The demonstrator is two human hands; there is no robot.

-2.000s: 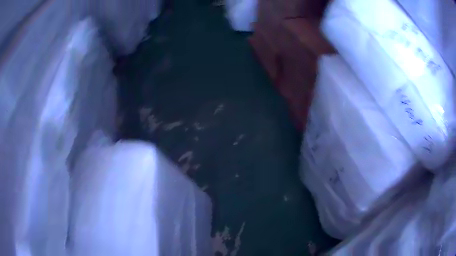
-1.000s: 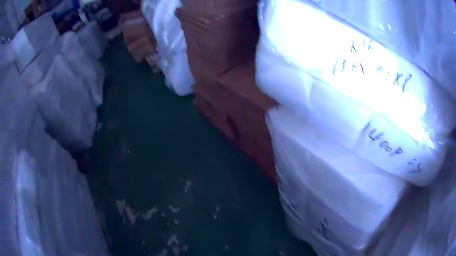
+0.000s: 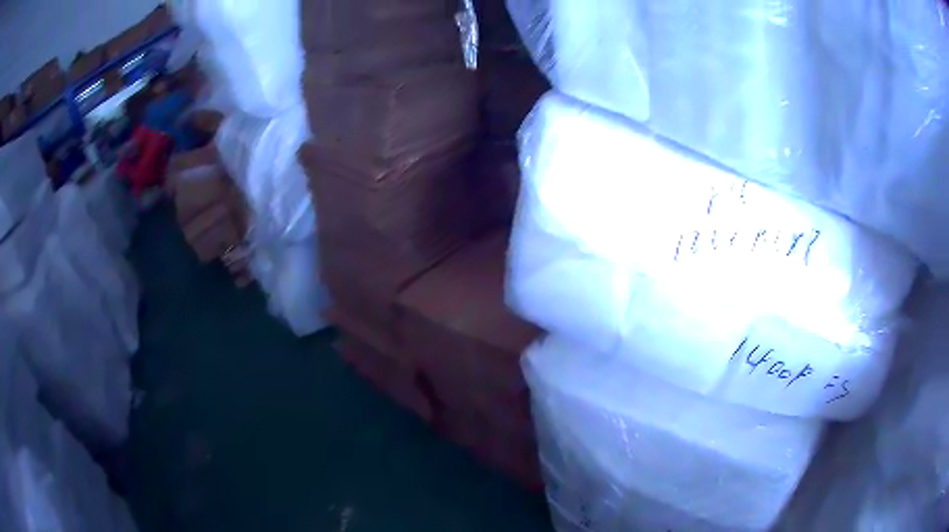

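Observation:
Neither of my hands is in view. Nearest in front, at the right, foam packaging bundles in clear plastic film are stacked. The brightly lit middle bundle (image 3: 624, 208) carries handwritten black marks, among them "1400P". A lower bundle (image 3: 676, 452) lies under it, cut off by the bottom edge. A large upper bundle (image 3: 749, 94) rests above it and runs out of the top. The film is wrinkled and shiny.
Brown cartons (image 3: 385, 229) stand stacked beside the bundles. More wrapped white bundles (image 3: 250, 62) stand beyond them. The green floor (image 3: 260, 416) runs between these and white bundles (image 3: 73, 281) at the left. Smaller cartons (image 3: 203, 203) and a blurred red object (image 3: 146, 161) are farther off.
The view has lifted from the floor and come closer to the right-hand stack. More of the upper bundle, the tall carton stack and the aisle's far end now shows.

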